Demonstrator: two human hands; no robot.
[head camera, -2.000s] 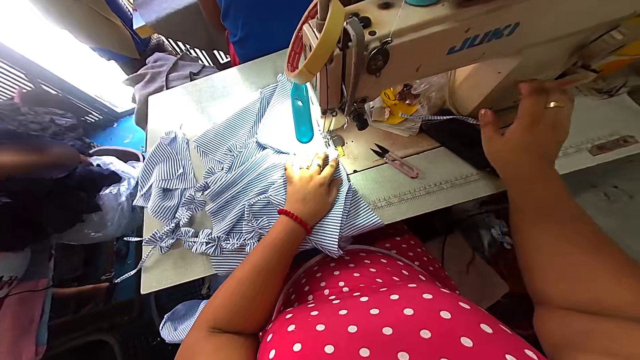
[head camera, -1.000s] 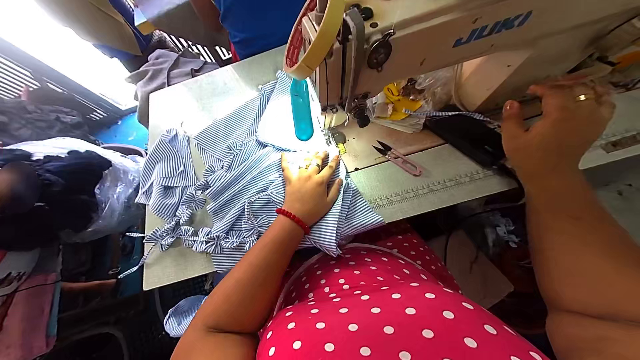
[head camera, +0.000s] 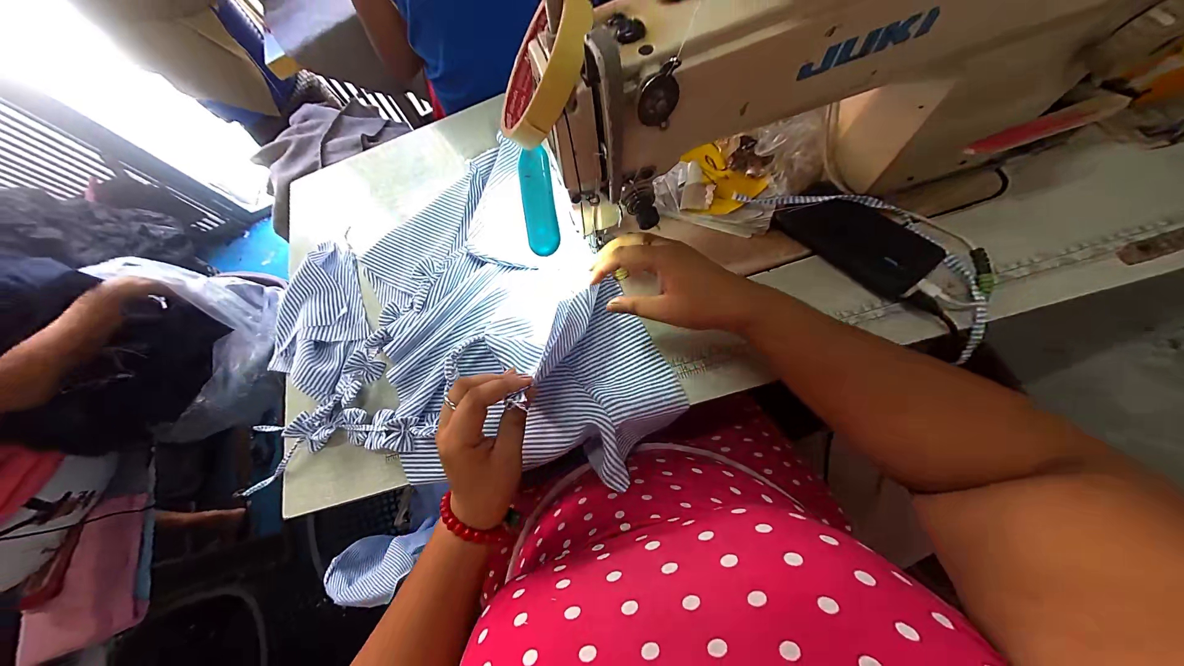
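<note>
A blue-and-white striped garment (head camera: 610, 361) with gathered ties lies over the table under the needle area of a Juki sewing machine (head camera: 740, 92). My left hand (head camera: 483, 439), with a red bead bracelet at the wrist, pinches a fold of the striped cloth near the table's front edge. Close to the presser foot, my right hand (head camera: 671, 282) has its thumb and fingers at the cloth's right part; whether it grips the cloth is unclear. A teal plastic piece (head camera: 539, 202) hangs beside the machine head, below a roll of tape (head camera: 548, 74). The lamp glare hides the cloth by the needle.
A black device with a cable (head camera: 860, 242) and a striped strip (head camera: 979, 310) lie on the table at the right. Yellow scraps (head camera: 721, 176) sit behind the needle. Another person's hand (head camera: 97, 319) is at the far left, over dark cloth and a plastic bag (head camera: 231, 342).
My right hand has come left from the machine's right side to the cloth by the needle. My left hand has moved down toward the front edge. The thread snips seen before are no longer visible.
</note>
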